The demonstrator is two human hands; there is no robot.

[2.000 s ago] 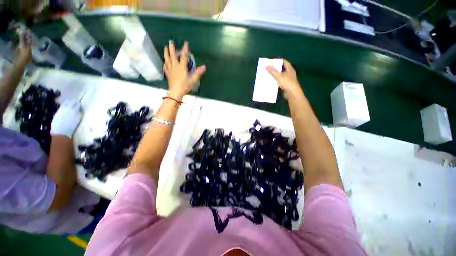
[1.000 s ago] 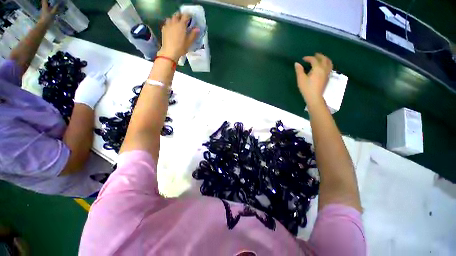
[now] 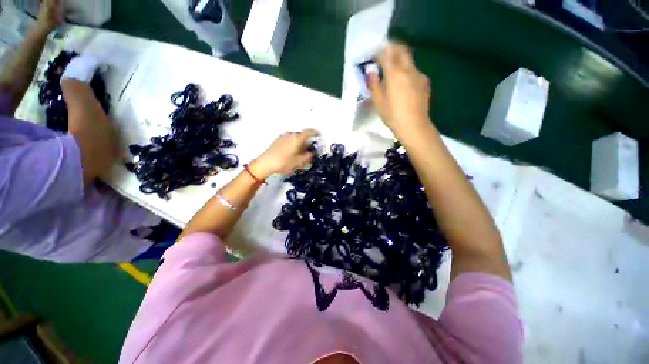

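My left hand (image 3: 286, 153), with a red string and a pale bracelet on its wrist, is at the upper left edge of the large black cable pile (image 3: 356, 220). Its fingertips are together at a small dark cable end; whether they grip it is unclear. My right hand (image 3: 404, 89) is on a white product box (image 3: 364, 35) at the belt's near edge. The box is open, its white flap stands up, and a dark item with a small white mark shows inside beside my fingers. My fingers partly cover the box.
Closed white boxes stand on the green belt (image 3: 455, 60), one left (image 3: 266, 32) and two right (image 3: 518, 106), (image 3: 615, 167). A bagged product (image 3: 208, 25) is further left. A smaller cable heap (image 3: 186, 142) lies on the worktable (image 3: 285, 92). A neighbouring worker (image 3: 43, 192) reaches in at left.
My left hand has come down from the belt to the cable pile. My right hand has moved left from a closed box onto the open box. The neighbour's gloved hand has moved onto their heap.
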